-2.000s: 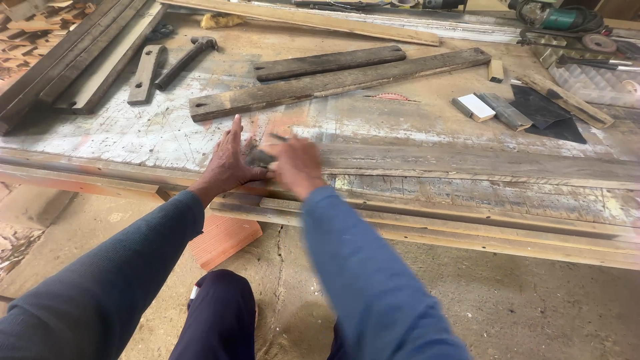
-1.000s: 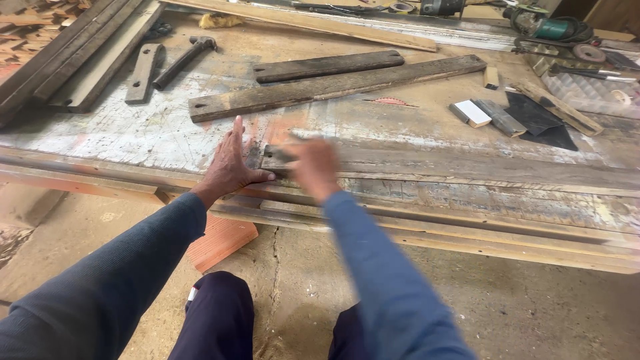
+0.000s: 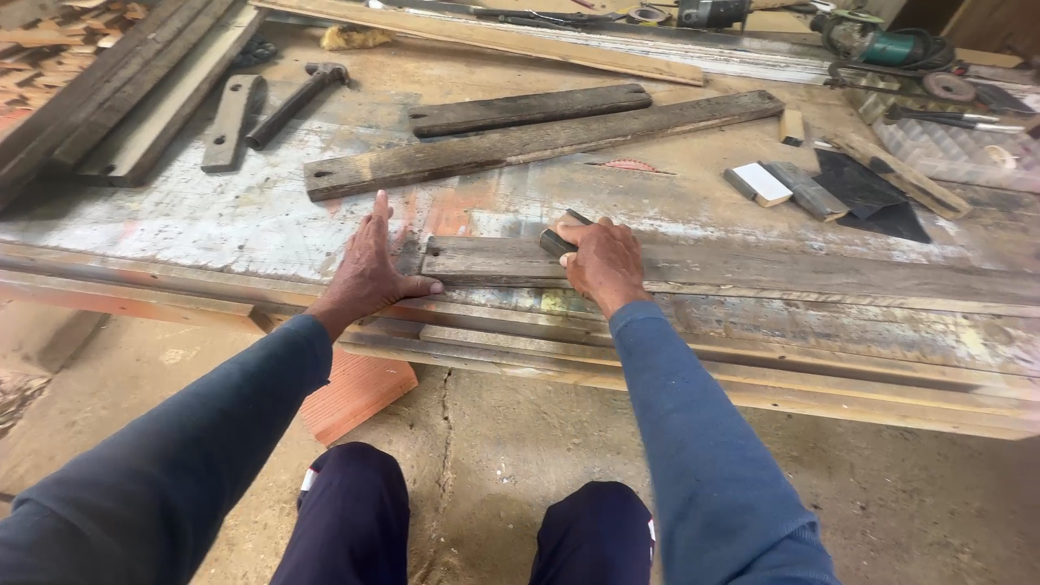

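A long weathered wooden board (image 3: 747, 268) lies along the near side of the worktable, running out of view at the right. My right hand (image 3: 605, 264) grips a dark sanding block (image 3: 556, 243) on the board's upper face. At the board's left end, which has a small hole, my left hand (image 3: 370, 264) rests with its fingers spread and its thumb against the near corner. Behind lie a long plank with a hole (image 3: 520, 146) and a shorter dark plank (image 3: 528, 110). A red circular saw blade (image 3: 630, 165) shows through a slot in the tabletop.
A hammer (image 3: 296, 104) lies beside a short holed wood piece (image 3: 231, 123). Long boards (image 3: 175, 93) are stacked at the left. Small blocks (image 3: 804, 191) and black sandpaper (image 3: 873, 195) lie at the right, with an angle grinder (image 3: 894, 49) behind. Timber edging (image 3: 731, 357) runs along the table's front.
My right hand has moved rightward along the board, away from my left hand, with the block in it. My left hand has stayed at the board's left end.
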